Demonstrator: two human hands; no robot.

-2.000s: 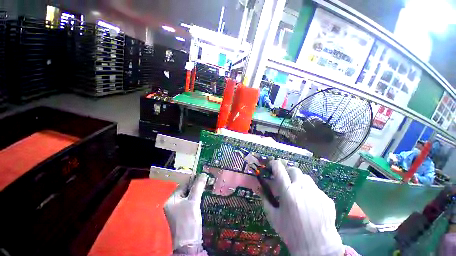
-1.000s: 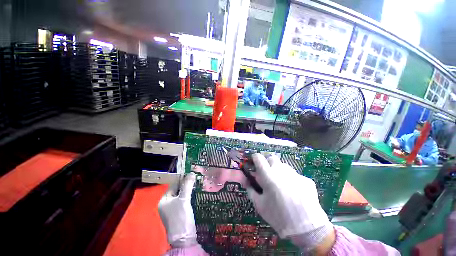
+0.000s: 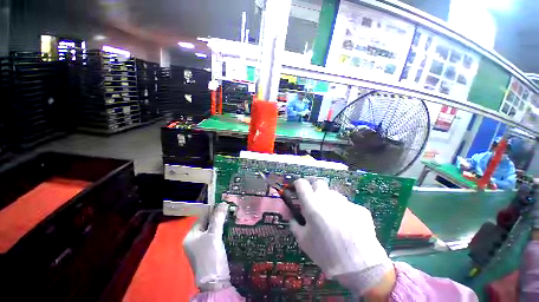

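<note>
A large green circuit board (image 3: 378,206) stands tilted up in front of me, its solder side towards me, with a bare pinkish copper area. Two flat silver metal brackets (image 3: 188,208) stick out at its left edge. My left hand (image 3: 208,248), in a white glove, grips the board's left edge; its fingers behind the board are hidden. My right hand (image 3: 337,230), in a white glove, holds a small dark hand tool (image 3: 291,203) with orange-red marks. The tool's tip is over the upper left part of the board; whether it touches is too small to tell.
Black tote boxes (image 3: 112,177) with red-orange sheets (image 3: 162,259) stand at the left. A red-wrapped post (image 3: 262,127) and a large black fan (image 3: 378,127) are behind the board. A red-orange pad (image 3: 414,225) lies right of the board. Two people in blue work at benches farther back.
The view has turned, so the post and board sit farther left in the picture. The right hand and tool have shifted slightly over the board's upper left area. Both hands keep their holds.
</note>
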